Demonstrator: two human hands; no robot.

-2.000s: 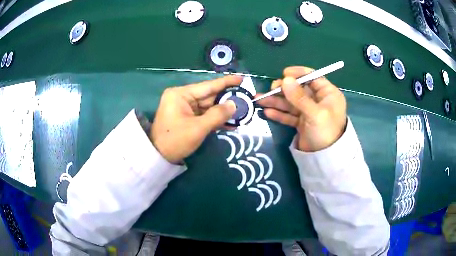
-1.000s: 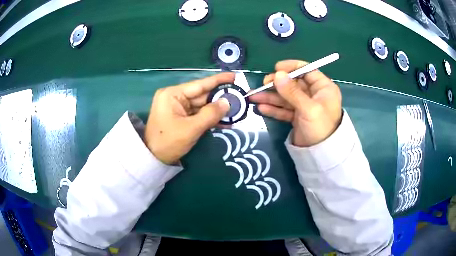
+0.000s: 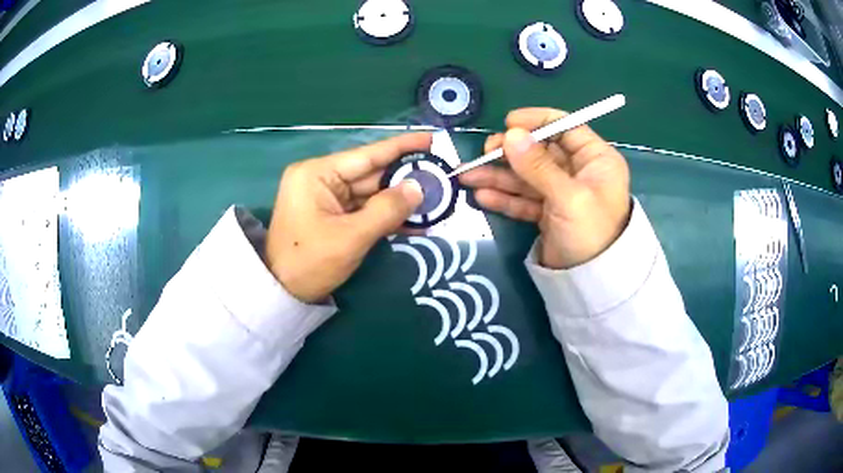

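Note:
My left hand (image 3: pixel 331 214) holds a round black-rimmed disc (image 3: pixel 438 196), its thumb on the grey centre. A pale ring with small gaps lies around that centre. My right hand (image 3: pixel 571 189) holds silver tweezers (image 3: pixel 578 117) like a pen, the tip at the ring's upper right edge. Whether the tip grips anything is too small to tell. My right fingertips are close to the disc's right rim. Several white arc-shaped pieces (image 3: pixel 447 311) lie in rows on the bench just below the disc, towards me. Their clear film (image 3: pixel 470 224) shows as a bright patch beside the disc.
Black-rimmed discs lie spaced along the green belt, one (image 3: pixel 449 95) just beyond my hands. A second sheet of arcs (image 3: pixel 760 286) and a thin stick (image 3: pixel 796 226) lie right. A white sheet (image 3: pixel 35 263) and loose arcs (image 3: pixel 120 342) lie left. A clear bag (image 3: pixel 797 23) is far right.
The discs on the belt's near middle and left have shifted right. My hands and the held disc have moved slightly left, and the tweezer tip has moved to the ring's upper right edge.

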